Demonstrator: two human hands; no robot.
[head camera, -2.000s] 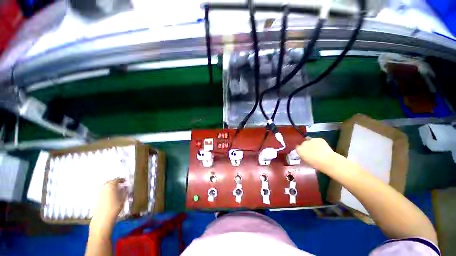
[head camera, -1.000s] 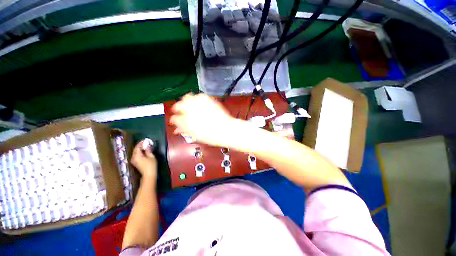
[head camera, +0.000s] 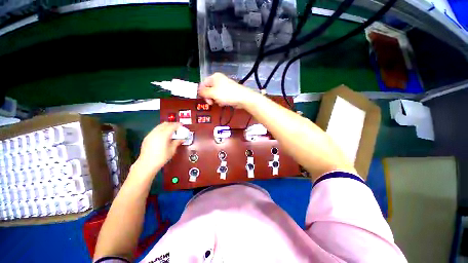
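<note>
The red-brown test fixture (head camera: 233, 163) lies in front of me, with white chargers in its socket row. My left hand (head camera: 163, 145) holds a white charger (head camera: 182, 134) at the leftmost socket; the fingers partly hide it. White chargers also sit at the second socket (head camera: 222, 134) and the third (head camera: 256, 132). My right hand (head camera: 218, 90) is above the panel's upper left, shut on a blurred white piece (head camera: 177, 88) that points left; I cannot tell if it is a charger or a plug. My right forearm hides the rightmost socket.
A carton of chargers (head camera: 88, 154) stands left, a second carton (head camera: 370, 120) with a white sheet right. A clear bin (head camera: 249, 77) of loose chargers is behind the fixture. Black test cables (head camera: 303, 47) hang across it. A red stool (head camera: 97, 226) is below left.
My left hand went from the left carton with a charger to the leftmost socket. My right hand moved from the rightmost socket across to the upper left and now holds a white piece.
</note>
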